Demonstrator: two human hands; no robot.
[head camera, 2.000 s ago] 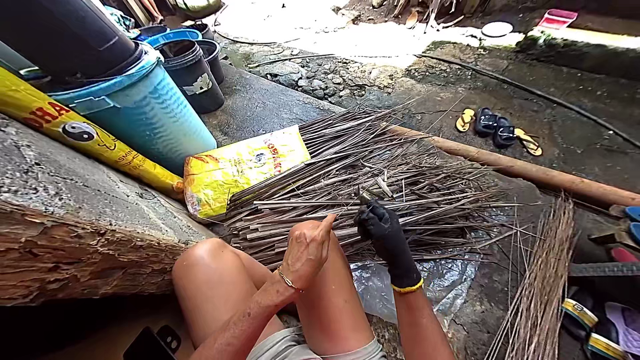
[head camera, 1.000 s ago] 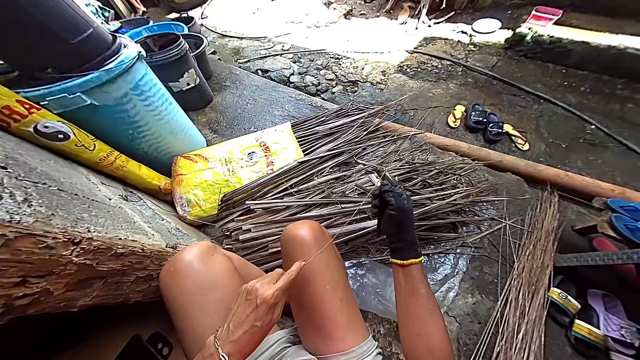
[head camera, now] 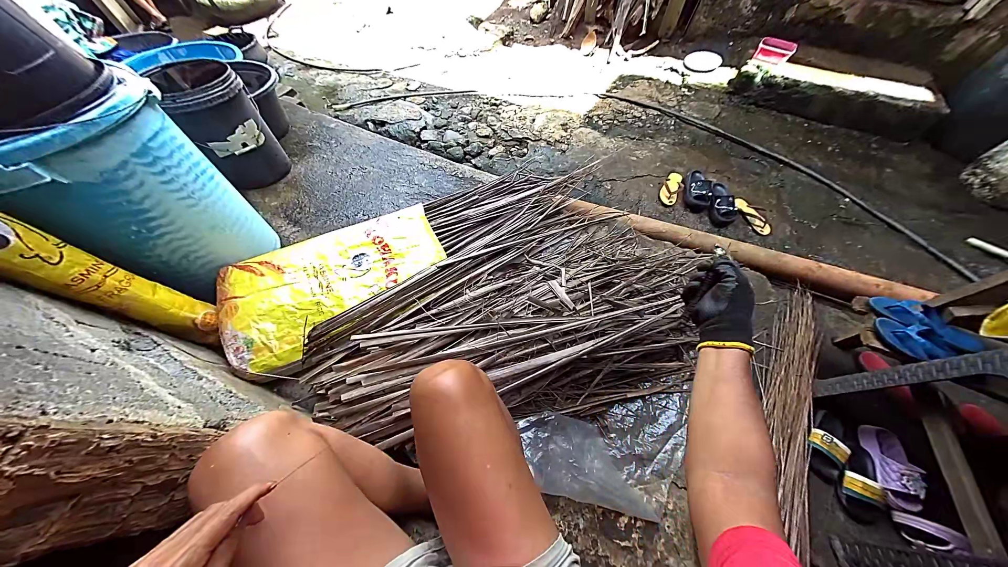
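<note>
My left hand [head camera: 216, 526], bare, is low at the left over my thigh, its fingertips closed on one end of a thin dark leaf rib that runs up to the right. My right hand [head camera: 718, 295], in a black glove with a yellow cuff, is closed at the right edge of the pile; a small light-coloured piece shows at its top, and I cannot tell what it is. A big pile of dry palm leaf strips [head camera: 504, 315] lies beyond my knees. To the right of my forearm lies a bundle of thin ribs [head camera: 791, 409].
A yellow printed sack [head camera: 291, 307] lies at the pile's left, near a blue barrel [head camera: 150, 181] and black buckets [head camera: 228, 126]. Clear plastic sheeting [head camera: 583, 465] is under the pile. A brown pipe [head camera: 772, 256] runs behind it. Slippers [head camera: 890, 465] and a dark hose [head camera: 787, 161] are at the right.
My hands have moved apart: the left down and to the left toward me, the gloved right one outward to the right and farther from me.
</note>
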